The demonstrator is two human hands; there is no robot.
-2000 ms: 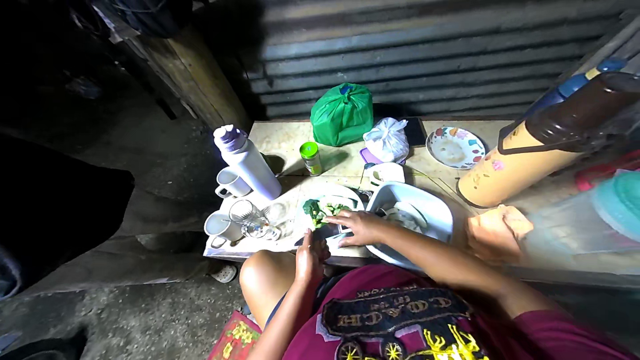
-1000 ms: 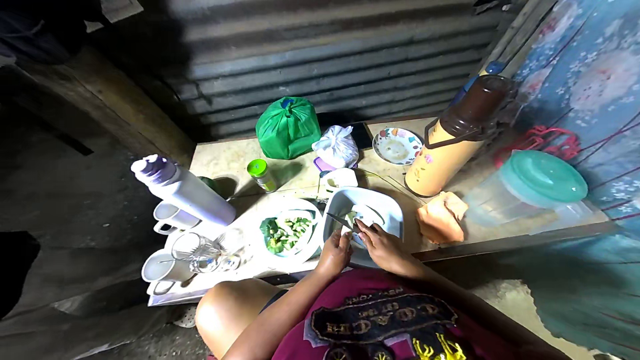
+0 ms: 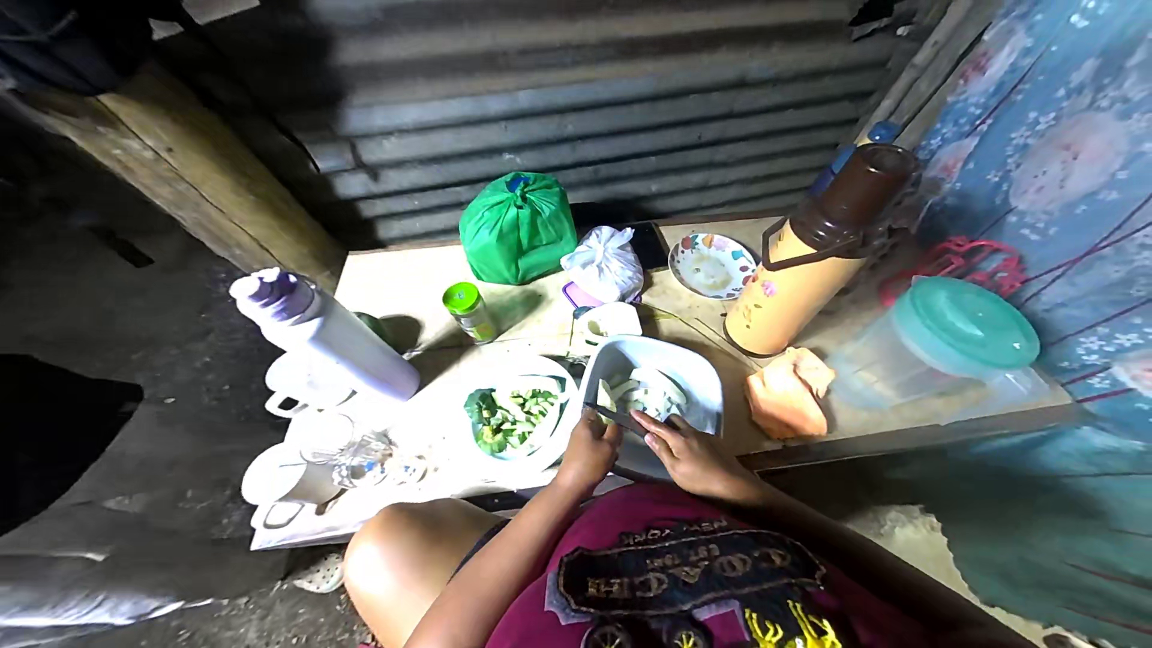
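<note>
My right hand (image 3: 688, 454) is closed on a dark-bladed knife (image 3: 616, 417) at the near edge of a white plastic basin (image 3: 706, 378). My left hand (image 3: 591, 450) is beside the blade and pinches a pale green vegetable piece (image 3: 605, 396). Pale sliced vegetable pieces (image 3: 652, 391) lie in the basin below both hands. Just left of the basin, a white plate (image 3: 549, 445) holds chopped green vegetables (image 3: 522, 418) with darker green florets at its left side. The knife's handle is mostly hidden in my right hand.
Around the tiled table stand a white flask (image 3: 355, 346), glass jar with green lid (image 3: 470, 313), green bag (image 3: 517, 229), white bag (image 3: 606, 263), patterned bowl (image 3: 713, 266), yellow thermos (image 3: 778, 297), lidded pitcher (image 3: 927, 346), orange cloth (image 3: 789, 396) and mugs (image 3: 283, 477). Corrugated metal rises behind.
Two seconds ago my hands were over the plate of green vegetables; one second ago they were at the basin, where they remain. The view has swung to the right.
</note>
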